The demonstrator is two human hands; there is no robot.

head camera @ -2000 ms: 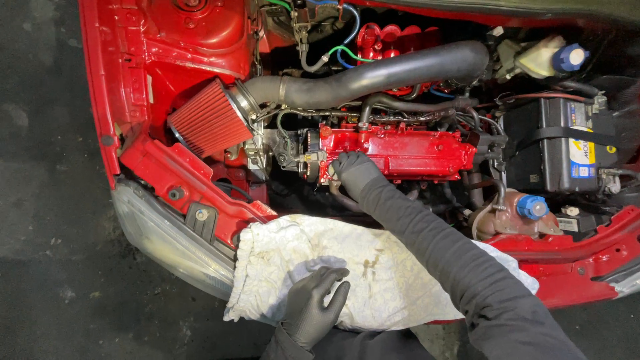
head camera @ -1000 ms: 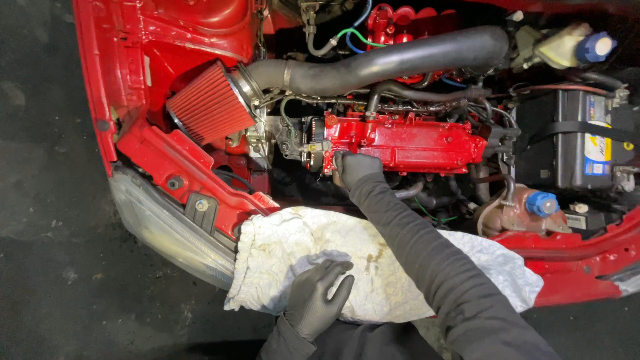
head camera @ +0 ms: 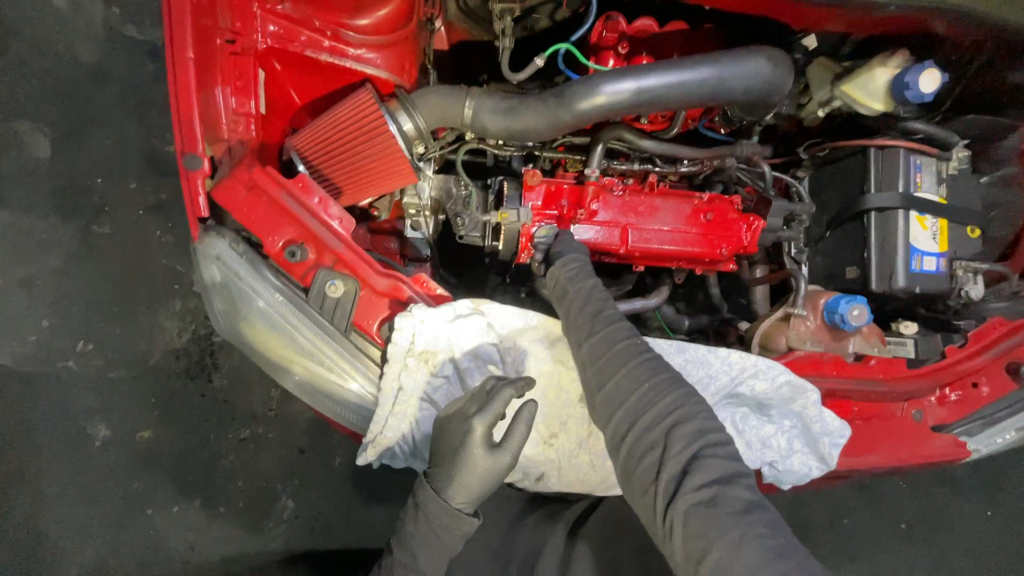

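My right hand (head camera: 554, 250), in a dark glove, is at the lower left corner of the red valve cover (head camera: 664, 228); its fingers are curled, and whether they hold anything cannot be told. Just left of the cover, the toothed timing belt (head camera: 506, 216) shows beside a metal bracket. My left hand (head camera: 480, 436), in a dark textured glove, hovers over the stained white cloth (head camera: 560, 400) with thumb and fingers apart and nothing between them. The cloth lies over the car's front edge, partly covered by my right forearm.
A red cone air filter (head camera: 356, 152) joins a thick black intake pipe (head camera: 632, 92). The battery (head camera: 912, 224) stands at the right, near the coolant reservoir (head camera: 824, 320) with its blue cap. A headlight (head camera: 280, 320) borders the bay at the left; hoses and wires run around the engine.
Between the frames my right hand shifts slightly at the corner of the valve cover. My left hand stays apart over the cloth. The view has shifted a little.
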